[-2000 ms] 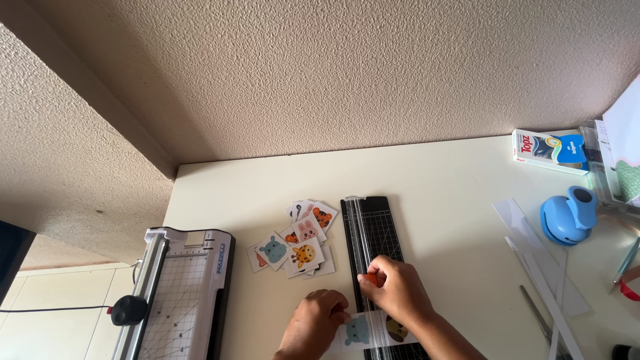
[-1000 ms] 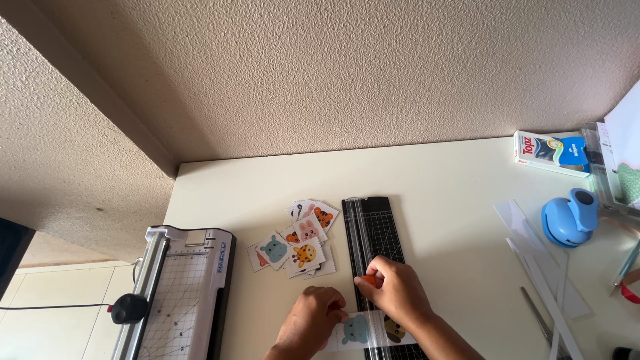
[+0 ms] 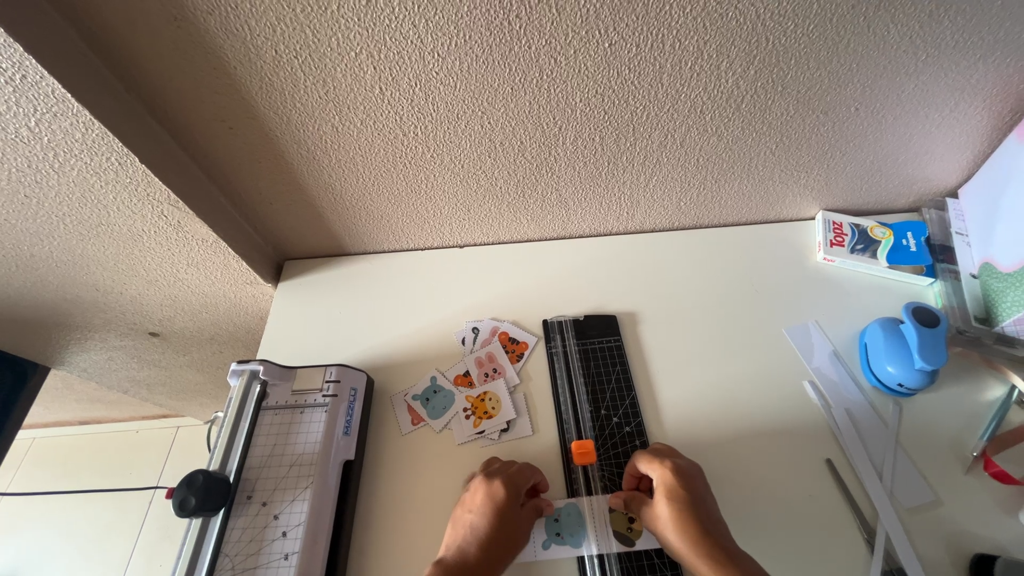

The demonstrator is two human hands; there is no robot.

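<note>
A black sliding paper trimmer (image 3: 620,384) with a clear rail lies on the table, its orange cutter slide (image 3: 584,452) standing just above a printed paper strip (image 3: 564,528). The strip, showing a blue hippo and a brown dog, runs crosswise under the rail. My left hand (image 3: 500,512) pinches the strip's left part near its upper edge. My right hand (image 3: 668,500) has thumb and fingers on the strip by the dog, right of the rail. Left of the trimmer lies a loose pile of square animal cards (image 3: 484,408), including a giraffe, a rabbit and a tiger.
A larger white paper trimmer (image 3: 272,480) with a black knob stands at left. At right are a blue craft punch (image 3: 896,356), white paper offcuts (image 3: 864,456), scissors (image 3: 852,504), a Topz box (image 3: 872,246), a red ribbon (image 3: 1000,464) and a clear container (image 3: 960,272).
My right hand has let go of the orange cutter slide and moved down and right onto the strip. My left hand stays at the strip's left side.
</note>
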